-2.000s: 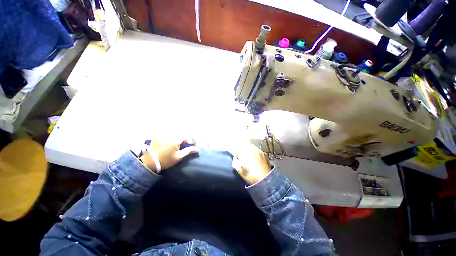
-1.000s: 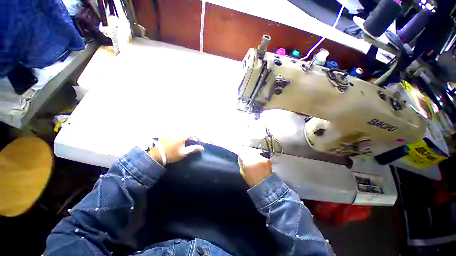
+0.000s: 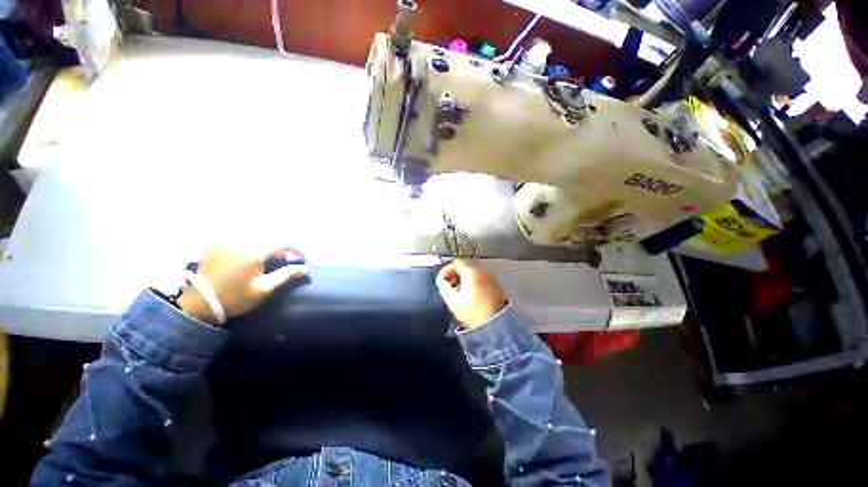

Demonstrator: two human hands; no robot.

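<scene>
A dark fabric piece (image 3: pixel 352 352) lies with its upper edge on the front of the white table and hangs down into my lap. My left hand (image 3: pixel 238 282) holds the left end of that edge between thumb and fingers. My right hand (image 3: pixel 471 293) pinches the right end with curled fingers. The edge between my hands looks nearly straight. The cream sewing machine (image 3: pixel 552 133) stands behind and to the right, its needle area washed out by glare. Snips (image 3: pixel 455 240) with loop handles lie just behind my right hand.
The white tabletop (image 3: pixel 190 162) stretches left and behind my hands. A reddish-brown board (image 3: pixel 328 29) stands at the back. Thread spools (image 3: pixel 538 55) sit behind the machine head. A small dark-and-white panel (image 3: pixel 631 291) is at the table's right front. A yellow label (image 3: pixel 738 226) lies right of the machine.
The view has turned to the right, so the table and machine sit further left. My hands are further apart, and the fabric edge between them is straighter.
</scene>
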